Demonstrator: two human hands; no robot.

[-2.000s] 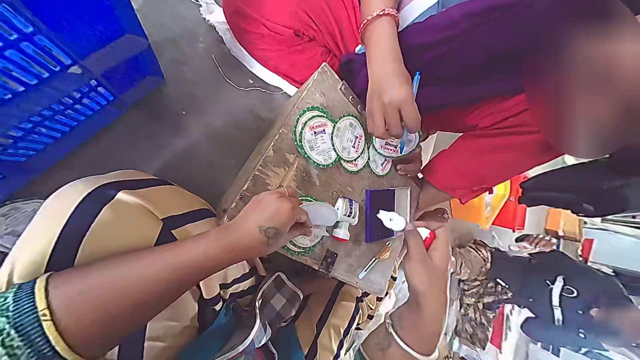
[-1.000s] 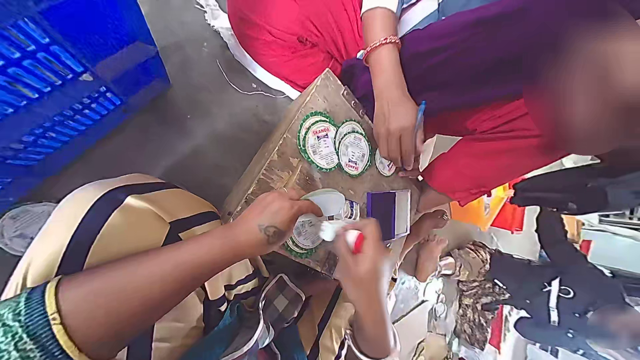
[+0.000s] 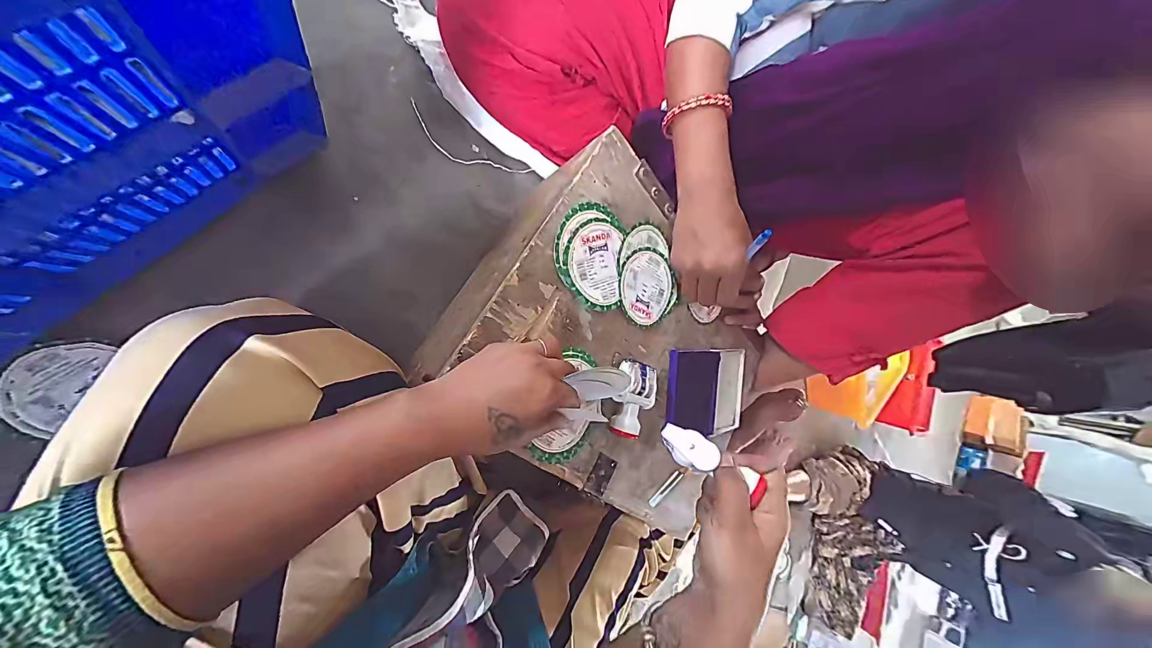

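My left hand (image 3: 517, 391) pinches several pale round discs (image 3: 598, 385) over a green-edged printed disc (image 3: 560, 439) on the wooden box (image 3: 513, 310). In my right hand (image 3: 733, 522) is a white stamp with a red part (image 3: 691, 448), held just below the ink pad (image 3: 693, 391), whose purple face is uncovered. Between the discs and the pad lies another white stamp (image 3: 637, 385) with a red end. Further up the box, printed round labels with green scalloped edges (image 3: 596, 263) lie overlapping in two groups. A thin stick-like item (image 3: 668, 487) rests near the lower edge.
Across the box, another person's hand (image 3: 711, 252) with a red bracelet rests by a small disc; a blue pen (image 3: 759, 243) is at their fingers. A blue plastic crate (image 3: 162, 135) stands at upper left. Orange and red containers (image 3: 868, 387) and dark clothing (image 3: 981, 531) are at right.
The stamp in my right hand was over the discs by my left hand one second ago and is now back at the ink pad. My left hand still holds pale discs.
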